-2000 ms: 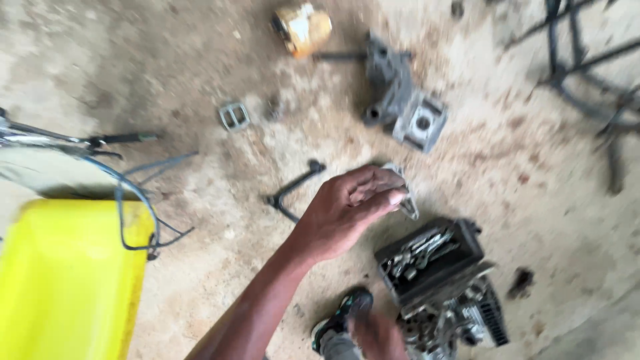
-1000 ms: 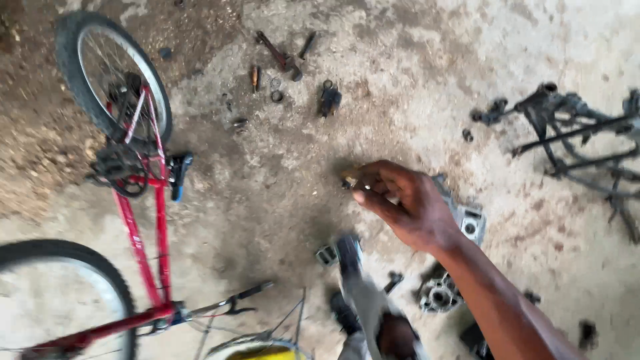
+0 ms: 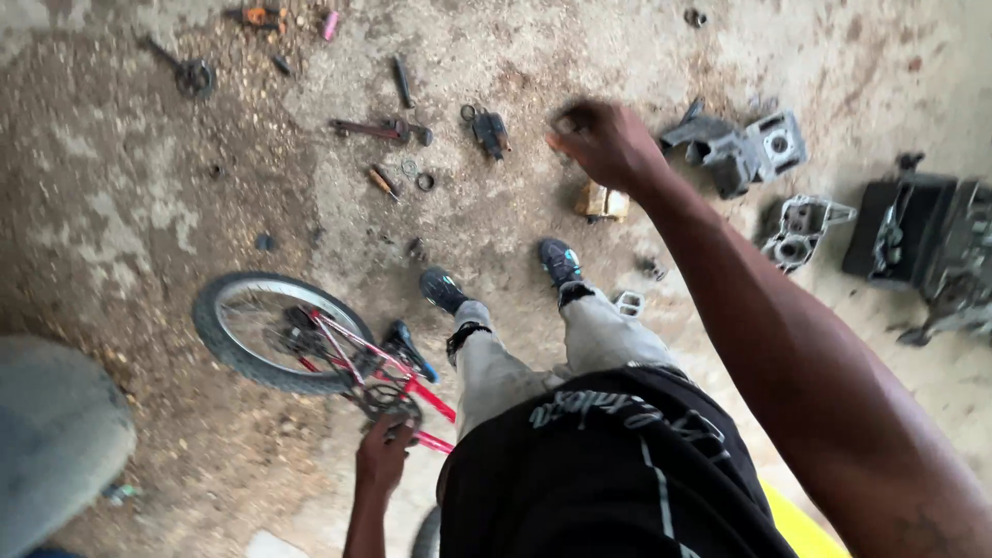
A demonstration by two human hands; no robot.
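My right hand [image 3: 601, 143] is raised over the floor at upper centre, its fingers curled and blurred; whether something is in them I cannot tell. Below it on the floor is a tan and white block-like part [image 3: 601, 201], and to its right lie a dark grey metal housing [image 3: 725, 151] and a square metal part [image 3: 777, 145]. My left hand [image 3: 385, 457] hangs low at the left, overlapping in view the crankset [image 3: 391, 407] of a red bicycle [image 3: 425, 399] lying on its side. Contact there is unclear, and so is what the fingers hold.
An adjustable pipe wrench [image 3: 380, 130], a screwdriver [image 3: 384, 184], metal rings [image 3: 425, 181] and a black part [image 3: 488, 133] lie ahead. Rightward are an open metal casing [image 3: 802, 229] and a black tray [image 3: 880, 232] with metal pieces. A grey rounded object [image 3: 58, 434] stands at left.
The view has swung widely, now showing my torso, both legs and my left hand. My right hand's fingertips, pinched together a second ago, are now curled and blurred.
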